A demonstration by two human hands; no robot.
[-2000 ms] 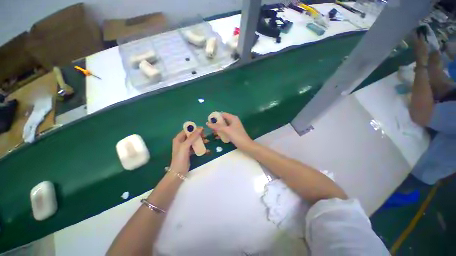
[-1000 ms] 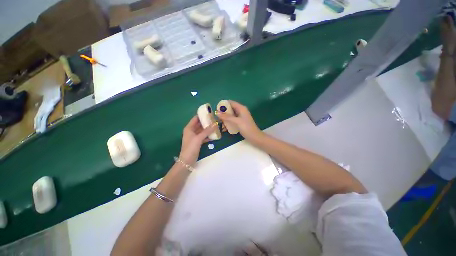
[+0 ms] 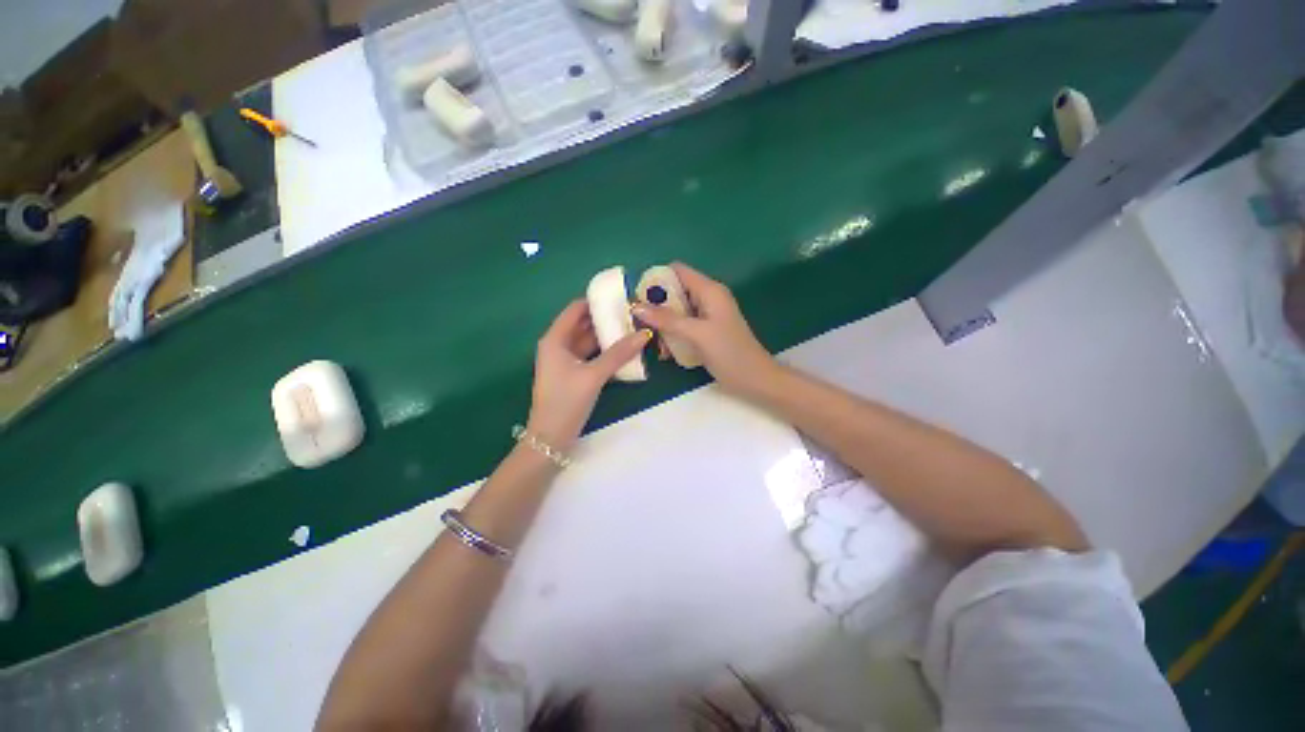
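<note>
My left hand is closed on a cream handheld unit, turned on its side so its narrow edge shows. My right hand holds a second cream unit with a dark round spot at its upper end. The two units are side by side above the green conveyor belt, near its front edge. The fingertips meet between the units, and the fingers hide parts of both. A wide cream housing piece and a slimmer one lie on the belt to the left.
Small white bits lie on the belt. Another cream unit is by the grey post. A clear blister tray with cream units is beyond the belt. An orange tool and white glove are far left. White cloth-like material lies on the bench.
My left hand has turned its unit, so the dark spot no longer shows. Both hands moved slightly up and right in view. The belt pieces shifted left, and a unit appeared by the post.
</note>
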